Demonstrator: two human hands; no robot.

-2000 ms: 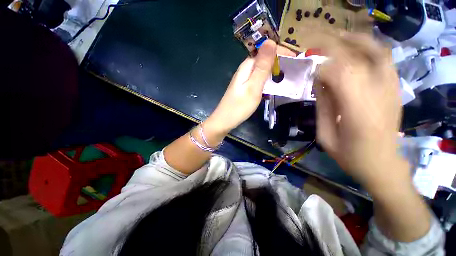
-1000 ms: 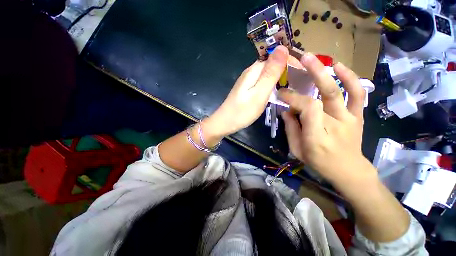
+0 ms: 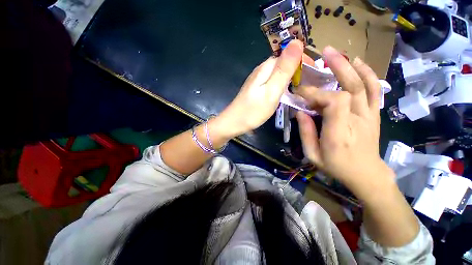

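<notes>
My left hand (image 3: 261, 96) holds the lens module (image 3: 283, 26) by its lower edge, with its brown circuit side and small wires facing up. A yellow strip (image 3: 296, 76) runs from the module into the open white housing (image 3: 316, 77). My right hand (image 3: 348, 127) is over the housing, fingers bent and spread, thumb apart. Its fingertips are near the yellow strip and housing rim; whether they pinch anything is hidden. A white bracket (image 3: 283, 121) shows below the housing. Tail wires (image 3: 296, 173) hang towards me.
A cardboard tray (image 3: 370, 39) with several black plugs (image 3: 339, 11) is behind my right hand. White cameras (image 3: 458, 31) crowd the right side, with a yellow-handled tool (image 3: 403, 22) near one. The dark green bench (image 3: 171, 46) has its edge in front of me. A red stool (image 3: 46, 173) is lower left.
Since two seconds ago, my right hand has moved left from the housing's right side to over its opening. The module and left hand have shifted slightly right in view.
</notes>
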